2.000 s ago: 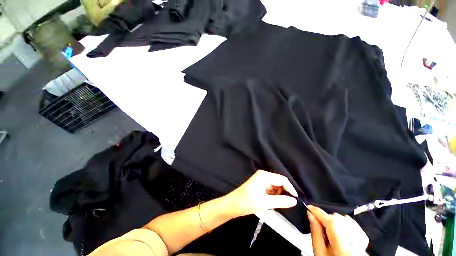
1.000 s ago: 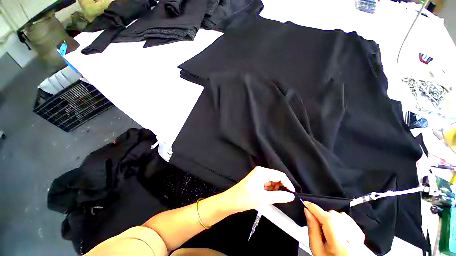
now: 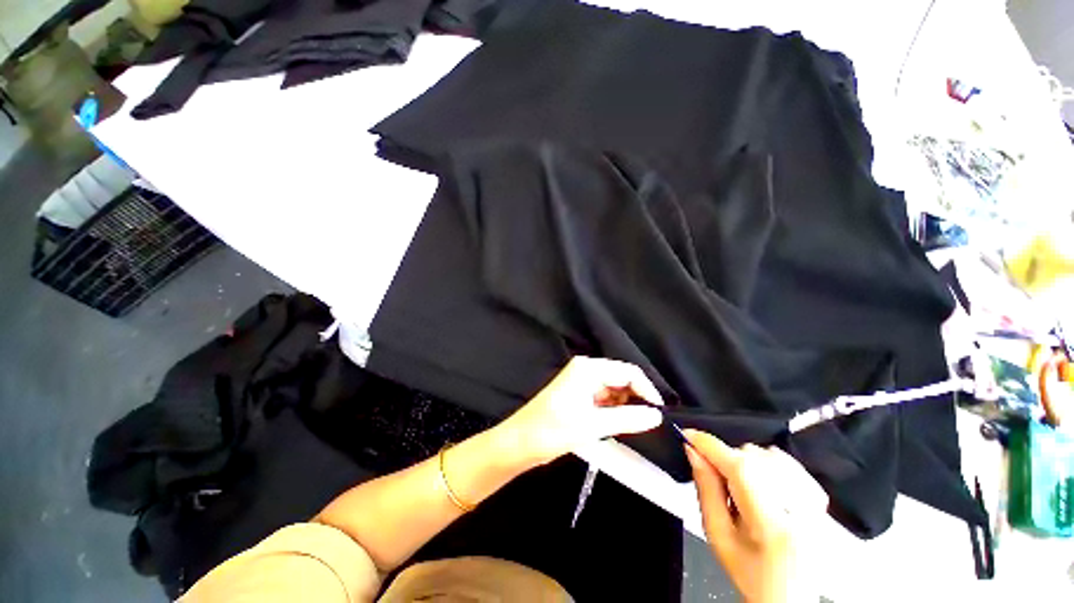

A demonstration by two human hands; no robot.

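Note:
A large black fabric [image 3: 660, 189] lies draped in soft folds over the white table. My left hand [image 3: 589, 406] pinches its folded edge near the table's near edge. My right hand [image 3: 754, 501] is just right of it, thumb and finger closed on a thin glinting needle [image 3: 681, 432] at the fold. A metallic clip [image 3: 813, 417] grips the fold to the right of my hands, and a whitish cord [image 3: 901, 396] runs from it to the table's right side. The thread cannot be made out.
Folded black panels [image 3: 342, 41] lie at the table's far left. A black crate [image 3: 124, 253] and heaped black cloth [image 3: 224, 436] are at the left. A green box [image 3: 1041, 477], orange handles [image 3: 1052, 383] and small clutter are at the right. The white table [image 3: 271, 165] shows between the cloths.
The whole view has shifted, so things appear further left and higher; more of the green box and orange handles shows. Both hands stay at the fold, the right hand still close beside the left.

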